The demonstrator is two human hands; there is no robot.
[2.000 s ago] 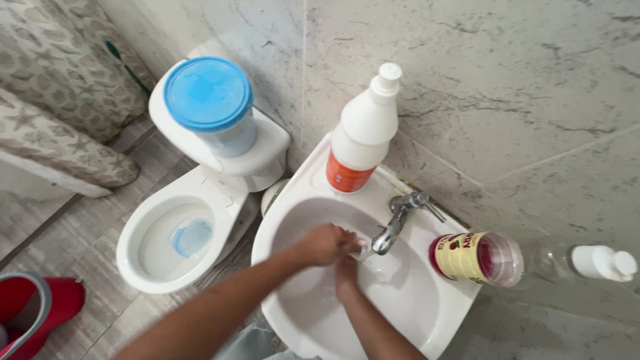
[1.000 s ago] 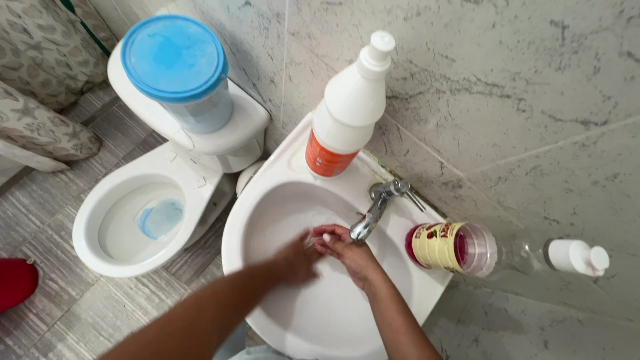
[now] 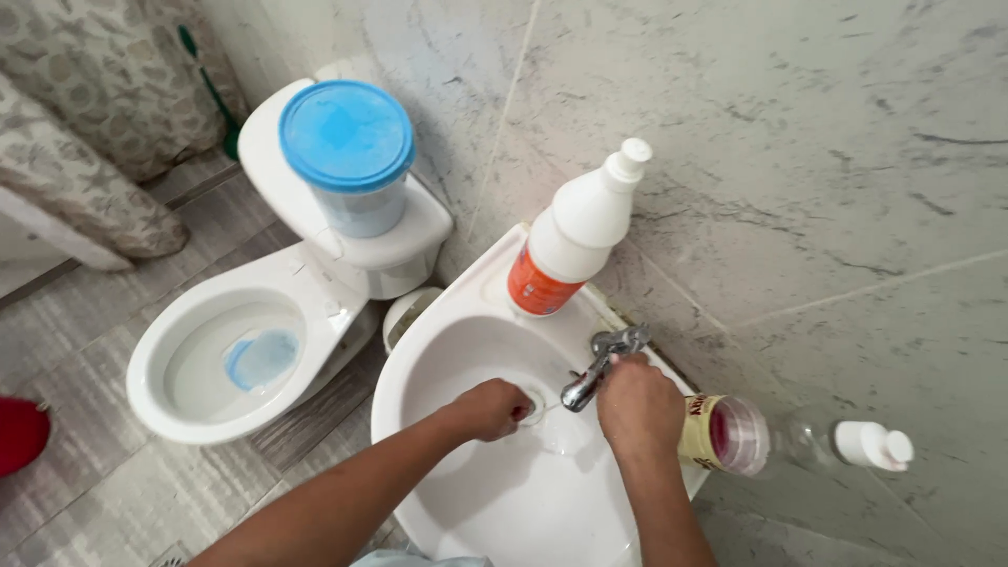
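My left hand (image 3: 494,409) is over the white basin of the sink (image 3: 465,488), its fingers curled in beside the drain (image 3: 535,403); nothing shows in it. Against the side of the chrome faucet (image 3: 587,384) is my right hand (image 3: 639,402), with its fingertips near the handle and partly hidden, so its grip is unclear. Clear water glints in the basin below the spout. A white plastic bottle with an orange label (image 3: 579,228) stands upright on the sink's back ledge. At the right corner, partly behind my right hand, is a clear plastic bottle with a yellow label and white cap (image 3: 736,437).
Left of the sink is a white toilet (image 3: 189,315) with its bowl uncovered. A tub with a blue lid (image 3: 346,134) sits on its tank. Further left are a patterned curtain (image 3: 102,94), a green long-handled brush (image 3: 213,90) and a red object (image 3: 20,437) on the floor. Marbled wall tiles rise behind the sink.
My hands were close together under the spout and have moved apart. The right one has moved up to the faucet's side; the left one has curled near the drain.
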